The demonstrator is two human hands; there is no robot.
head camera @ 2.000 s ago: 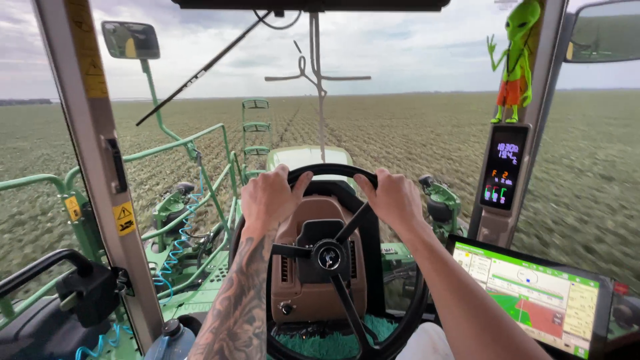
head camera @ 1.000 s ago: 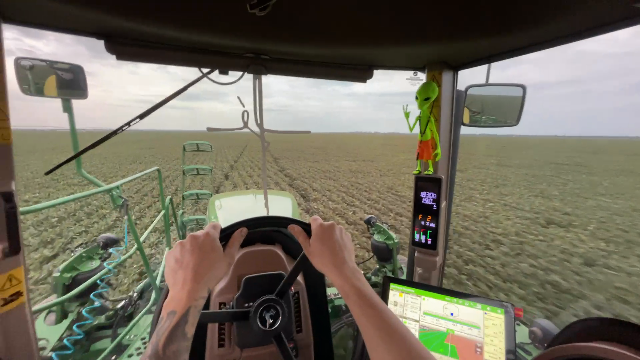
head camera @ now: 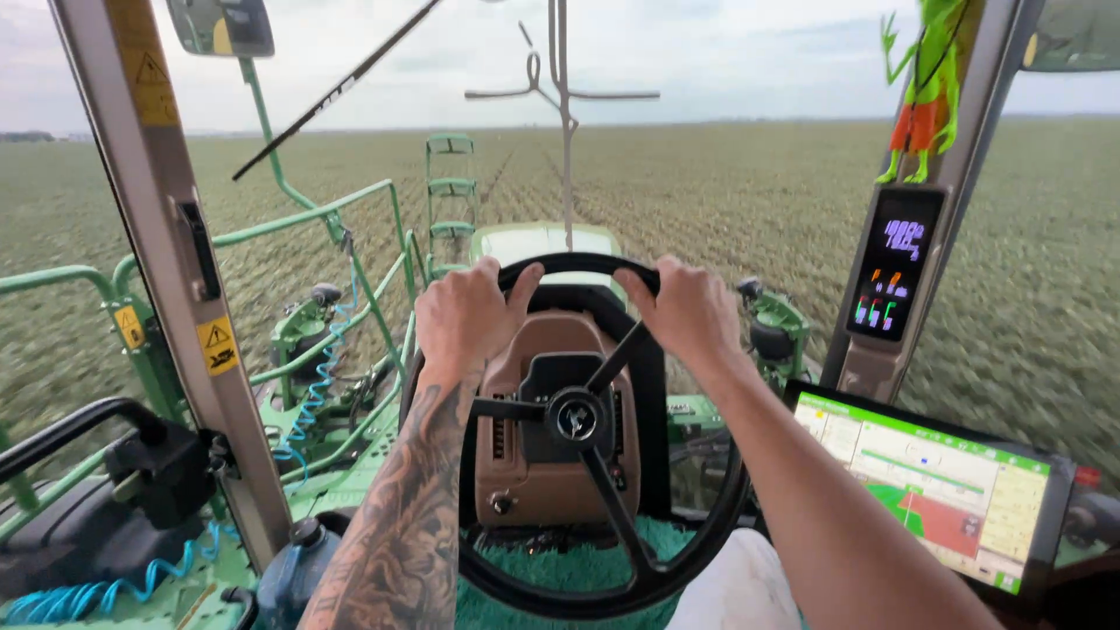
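Observation:
My left hand (head camera: 472,317) is closed around the upper left of the black steering wheel (head camera: 584,262), its thumb lying along the rim. On the upper right of the same rim sits my right hand (head camera: 687,308), gripping it with the thumb pointing inward. Between my forearms the wheel's hub and spokes stand before a brown steering column console (head camera: 560,512). A monitor (head camera: 927,490) showing a red and green field map is beside my right forearm.
A blue jug (head camera: 302,569) stands low at the left, near the cab pillar (head camera: 175,262). Outside are green handrails (head camera: 306,214), a ladder (head camera: 451,186), the pale green hood (head camera: 542,238) and crop rows. A green alien figure (head camera: 923,96) stands above the pillar display (head camera: 897,262).
Both hands stay on the upper rim. The view has shifted back left and downward after showing more of the cab's right side and roof a second ago.

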